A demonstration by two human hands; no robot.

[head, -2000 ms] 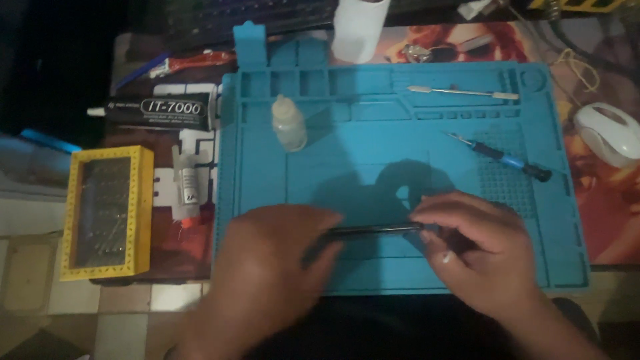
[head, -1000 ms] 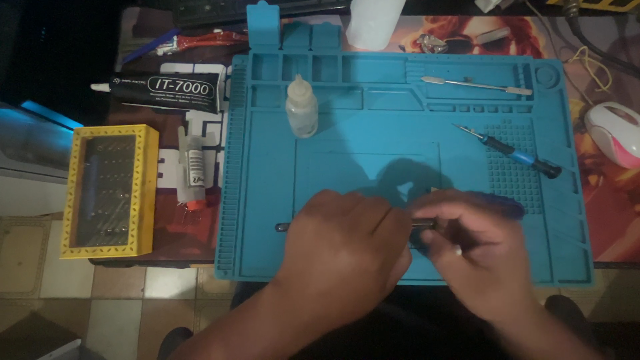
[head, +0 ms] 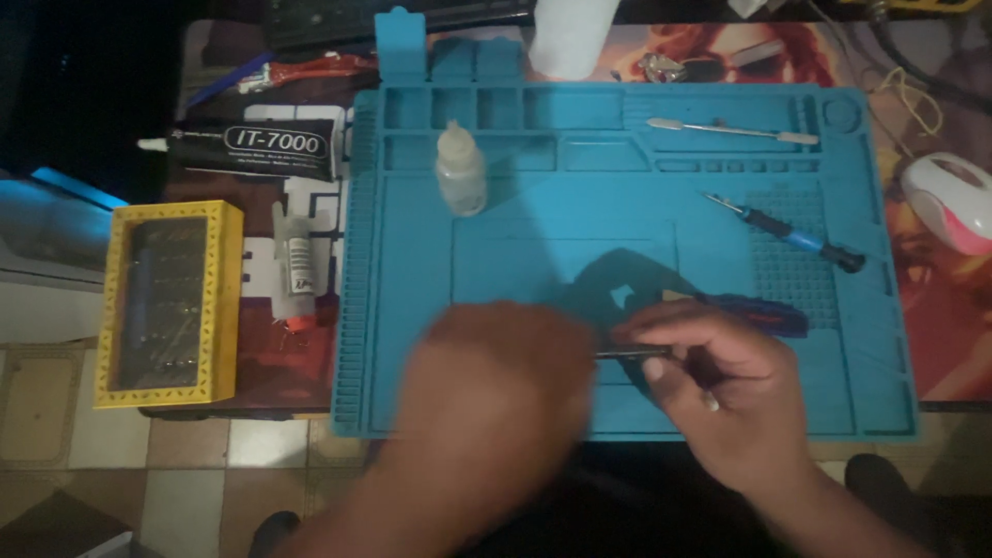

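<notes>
A thin dark object (head: 632,353), seen nearly edge-on, spans the gap between my two hands above the blue work mat (head: 558,271). My right hand (head: 728,380) pinches its right end between thumb and fingers; a small whitish tip shows lower in that hand. Motion blurs my left hand (head: 496,372), which covers the object's left part; its fingertips are hidden, so its hold is unclear. Just behind my right hand lies a dark blue and red item (head: 763,316) on the mat. A blue-and-black precision knife or screwdriver (head: 790,232) lies farther right.
A translucent dropper bottle (head: 461,174) stands on the mat, with a metal spudger (head: 732,132) in the top tray. Left of the mat are a black adhesive tube (head: 252,147), a small capped tube (head: 296,263) and a yellow-framed bit case (head: 221,310). A mouse (head: 949,201) sits right.
My left hand is farther right than two seconds ago and covers more of the thin object. The object's left end, which showed past that hand one second ago, is now hidden.
</notes>
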